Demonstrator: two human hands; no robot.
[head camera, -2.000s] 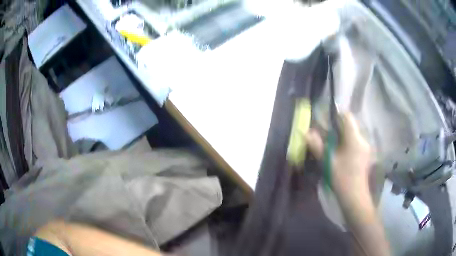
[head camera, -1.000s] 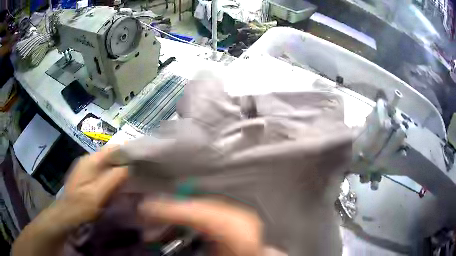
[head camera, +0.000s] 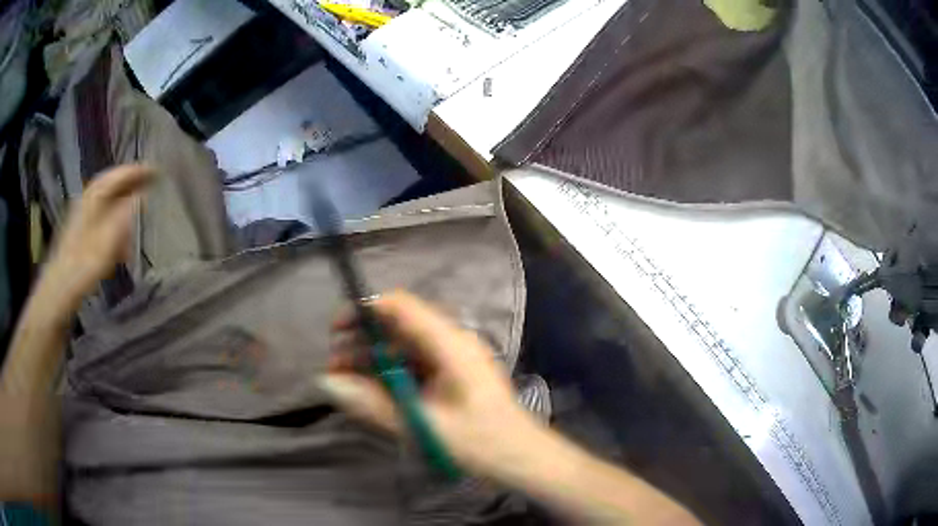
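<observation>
My right hand (head camera: 442, 380) holds green-handled scissors (head camera: 389, 360), dark blades pointing up and left, above a taupe garment piece (head camera: 237, 318) that lies over my lap. The piece has a pale stitched seam edge near its top and a curved right border. My left hand (head camera: 98, 231) is blurred at the left, in front of more gathered taupe cloth (head camera: 175, 195); whether it grips the cloth cannot be told. A dark brown and taupe garment piece (head camera: 679, 113) lies on the white table at the upper right, with a yellow-green patch (head camera: 743, 10).
The white table (head camera: 658, 277) has a wood-coloured edge running diagonally. White boards (head camera: 309, 144) are at the upper left below the table. A yellow object (head camera: 355, 14) lies at the top. Metal machine parts (head camera: 910, 283) stand at the right edge.
The view has swung down and left. The garment held up in front of me is no longer raised; cloth now lies on my lap and table. My hands have moved apart.
</observation>
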